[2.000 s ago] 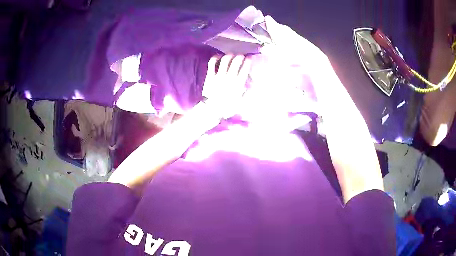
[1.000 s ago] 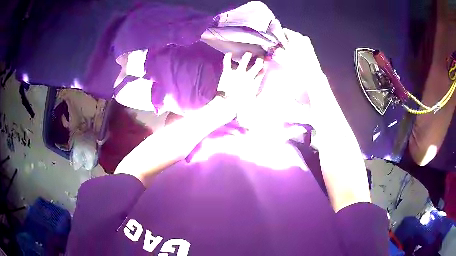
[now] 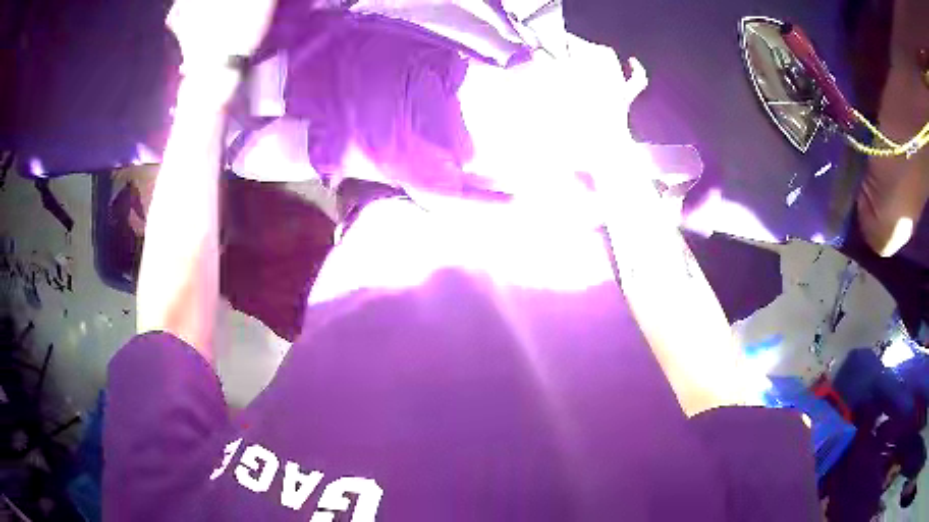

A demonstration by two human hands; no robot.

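Note:
A dark garment (image 3: 382, 102) looks purple and lies loosely folded on the table before me. Pale pieces show at its left end and in folds at the top edge. My left hand (image 3: 222, 31) is over its upper left end; its fingers run to the picture's top edge, so its grip is hidden. My right hand (image 3: 596, 107) is on the garment's right part, washed out by glare, with one fingertip showing; its grip is unclear. The steam iron (image 3: 789, 87) lies at the upper right, untouched.
The dark-covered table (image 3: 693, 71) has small white scraps near its right front edge. A yellow hose (image 3: 886, 148) runs from the iron beside a brown padded board (image 3: 886, 199). Maroon cloth (image 3: 275, 250) is below left; blue items (image 3: 825, 418) are lower right.
My left hand has moved from the garment's middle to its upper left end. The pale folds have shifted up in view, and a pale flap shows right of my right wrist.

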